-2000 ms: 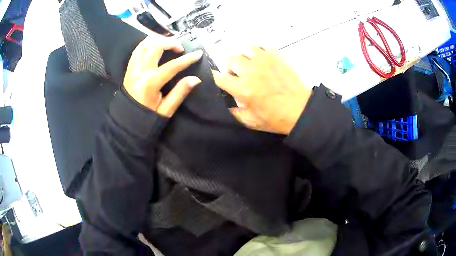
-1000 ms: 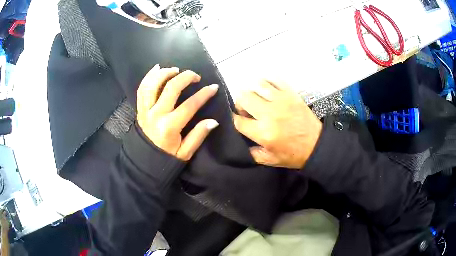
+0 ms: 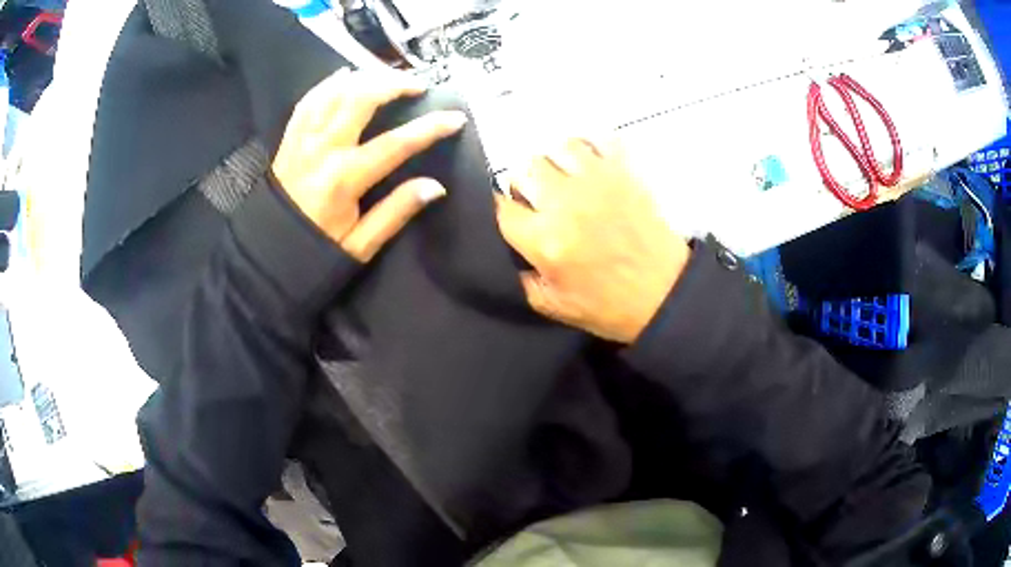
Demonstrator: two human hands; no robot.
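A large black fabric panel (image 3: 443,366) lies over the white sewing machine table and hangs down over my lap. Its textured grey side shows in small patches. My left hand (image 3: 360,161) lies flat on the panel with fingers spread, just in front of the presser foot area (image 3: 443,75). My right hand (image 3: 588,238) holds the panel's right edge, with its fingers curled and their tips partly hidden. The needle is too small and blurred to make out.
Scissors with red loop handles (image 3: 856,144) lie on the table (image 3: 710,122) at the right. A small teal object (image 3: 769,171) lies beside them. A blue slotted basket (image 3: 865,321) with dark pieces around it is below the table's right edge.
Both hands first came back towards me with the fabric, then went up again near the presser foot. The panel's left part has shifted on the table.
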